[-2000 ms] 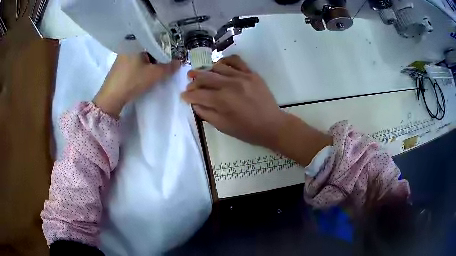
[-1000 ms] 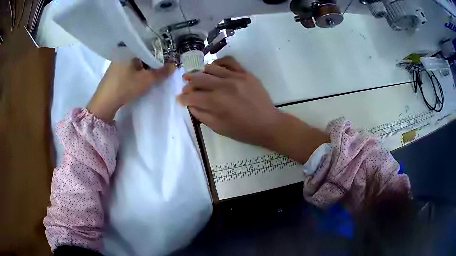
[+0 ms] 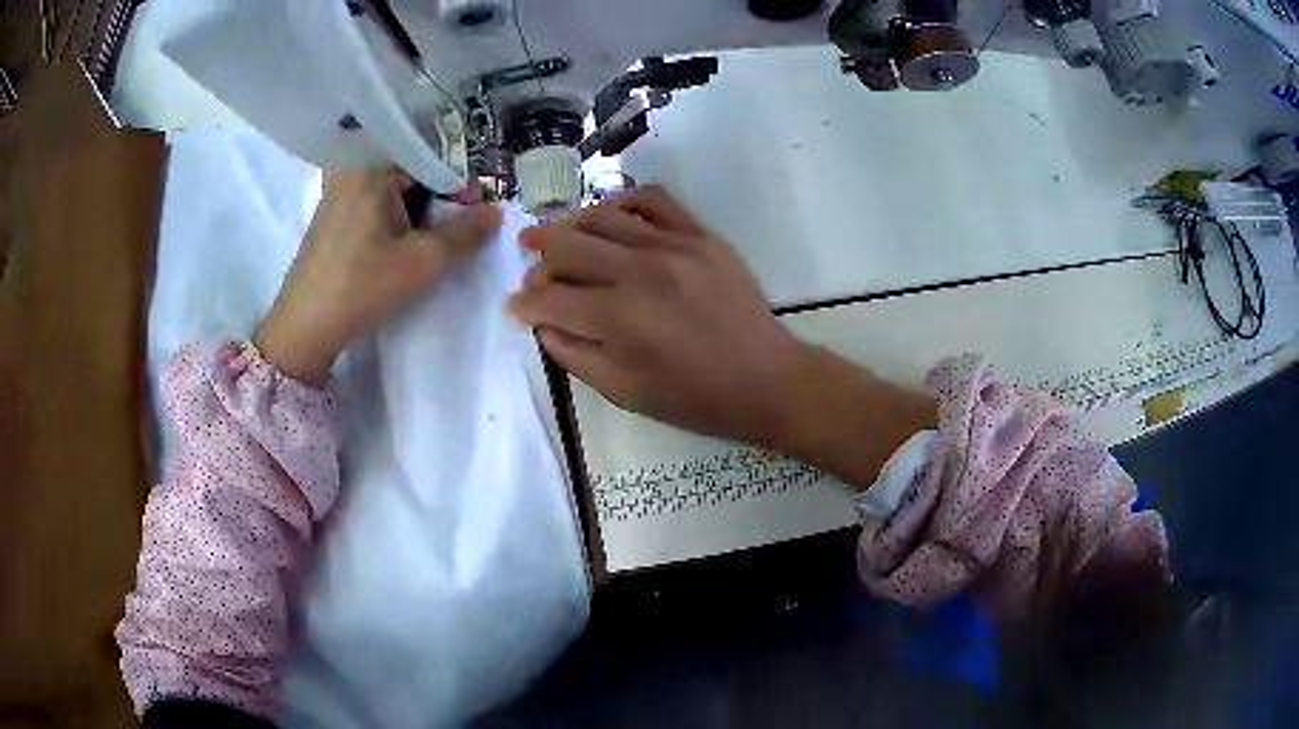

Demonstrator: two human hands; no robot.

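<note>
A large white bag panel [image 3: 456,484] lies under my hands and hangs over the table's front edge, with folds in it. My left hand [image 3: 373,264] presses on the panel just left of the needle area, its fingertips beside the machine head [image 3: 292,86]. My right hand [image 3: 663,306] pinches the panel's right edge just below the white ribbed tension knob [image 3: 547,177]. The presser foot and needle are mostly hidden behind the machine head and my left fingertips.
Brown material [image 3: 79,427] lies along the left side. The white table [image 3: 912,342] has a printed ruler scale near its front edge. A black looped cord [image 3: 1228,278] lies at the right. A round metal winder [image 3: 940,64] sits on the machine, top right.
Both hands have moved slightly down, away from the needle area. The left fingers and thumb show more spread. Both hands stay on the panel.
</note>
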